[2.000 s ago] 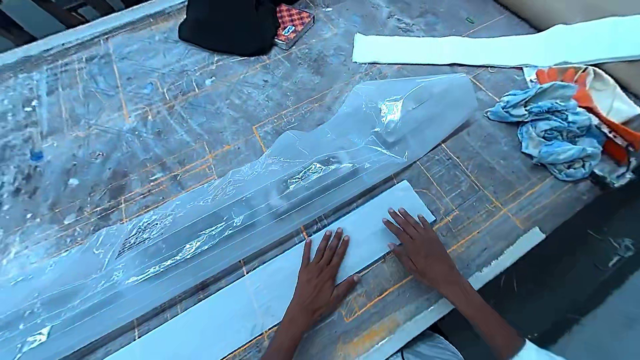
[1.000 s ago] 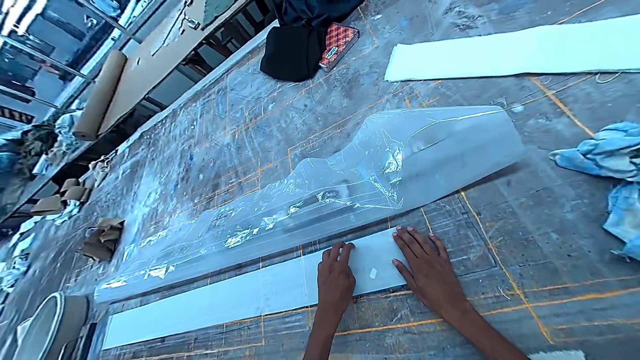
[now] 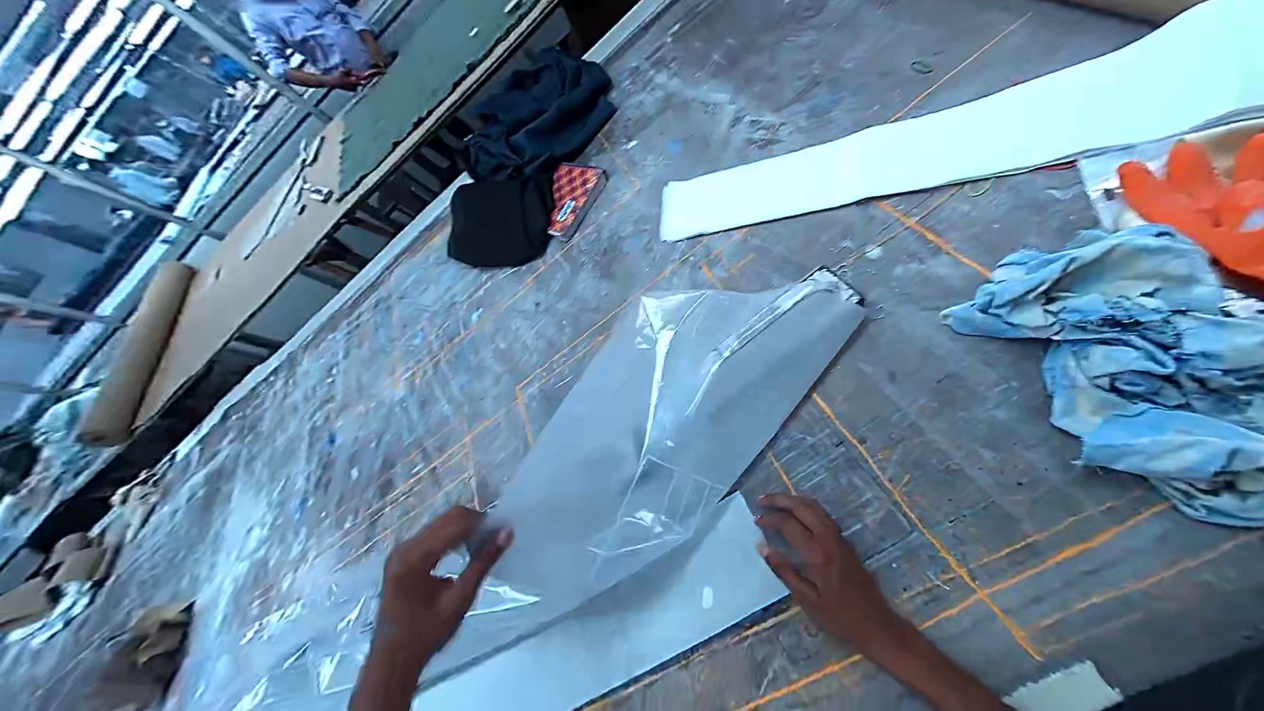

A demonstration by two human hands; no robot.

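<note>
A clear plastic film (image 3: 612, 434) lies wrinkled across the table, its lower edge overlapping a long white strip (image 3: 632, 622). My left hand (image 3: 434, 583) is at the film's near left part, thumb and fingers curved around its surface; whether it pinches the film cannot be told. Beside the strip's right end is my right hand (image 3: 815, 558), fingers curled and apart, close to the strip's corner, with nothing seen between them.
Toward the back right lies a stack of white fabric strips (image 3: 889, 158). Blue cloth (image 3: 1136, 365) and an orange glove (image 3: 1195, 197) are at right. A black cloth item (image 3: 501, 222) and a red checked case (image 3: 575, 197) lie farther back. A person (image 3: 316, 44) is at another table (image 3: 247, 237).
Both hands lay flat on the white strip before; now they are raised and curled, the left over at the film. The film has shifted toward me and partly covers the strip. The view has turned.
</note>
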